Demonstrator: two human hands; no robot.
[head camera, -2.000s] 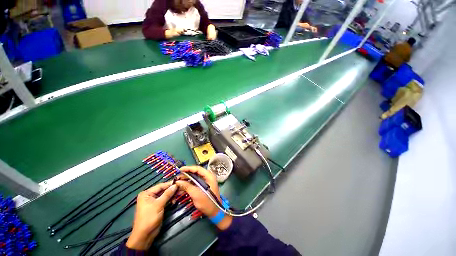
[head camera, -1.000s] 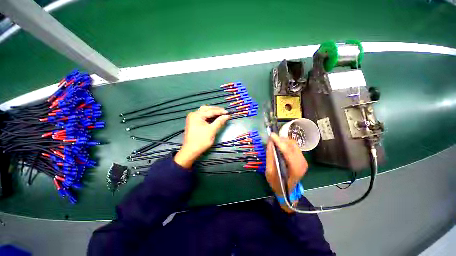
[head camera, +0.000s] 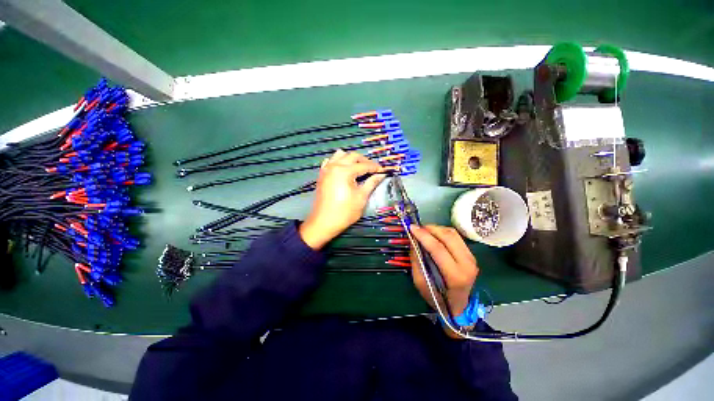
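Black cable assemblies (head camera: 266, 146) with red and blue ends lie in a spaced row on the green bench. My left hand (head camera: 341, 196) pinches one cable assembly near its end, among the upper blue tips; its fingers hide part of it. My right hand (head camera: 446, 266) holds the soldering iron (head camera: 429, 270) like a pen. The iron's metal tip is close to my left fingertips; whether it touches the cable end cannot be told. The silvery solder feed tube (head camera: 540, 337) runs from the iron round to the solder feeder (head camera: 575, 188).
A white parts cup (head camera: 513, 219) with silvery bits stands right of my right hand. Behind it is the iron stand with a yellow sponge (head camera: 475, 162). A dense cable bundle (head camera: 102, 188) lies far left. A small dark pile of components (head camera: 175, 266) lies left of the row.
My right hand has brought the iron's tip left, close to my left fingertips. My left hand has shifted slightly right. Since the oldest frame, the view has turned down and my right hand has taken up the iron.
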